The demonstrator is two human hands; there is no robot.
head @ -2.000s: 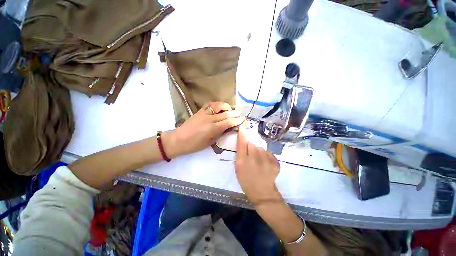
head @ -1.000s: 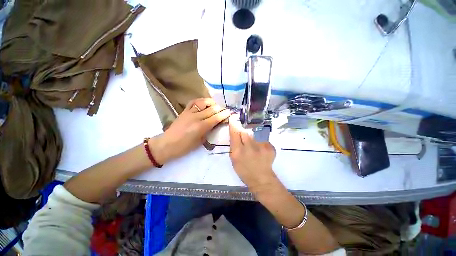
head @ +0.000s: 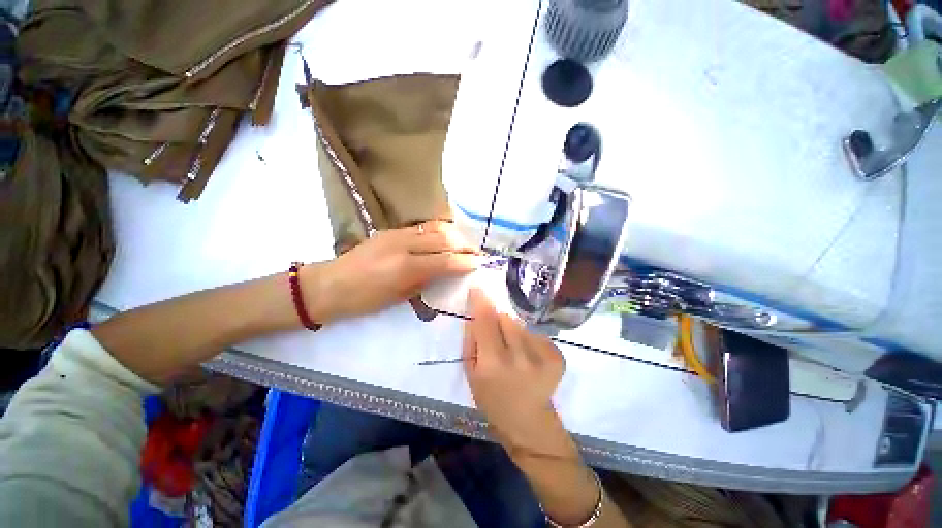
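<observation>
A brown fabric panel (head: 398,139) with a pale zip line along its left side lies on the white table, its right part behind the machine head. My left hand (head: 408,260) lies flat on the panel's lower part, fingertips beside the needle area. My right hand (head: 513,371) is just below, index finger pointing up to the same spot at the fabric edge. The sewing machine (head: 744,134) has a chrome guard (head: 599,253) that partly hides the presser foot. Whether the right fingers pinch the fabric cannot be told.
A pile of brown panels with zips (head: 155,62) lies at the upper left, a rounded brown bundle (head: 52,237) below it. A dark flat box (head: 754,382) and a yellow-orange loop (head: 692,345) are under the machine arm. A blue bin (head: 279,454) stands below the table edge.
The camera view has shifted and tilted. Both hands stay near the needle area, with the right hand's fingertips slightly lower relative to the left. The panel stays under my left hand.
</observation>
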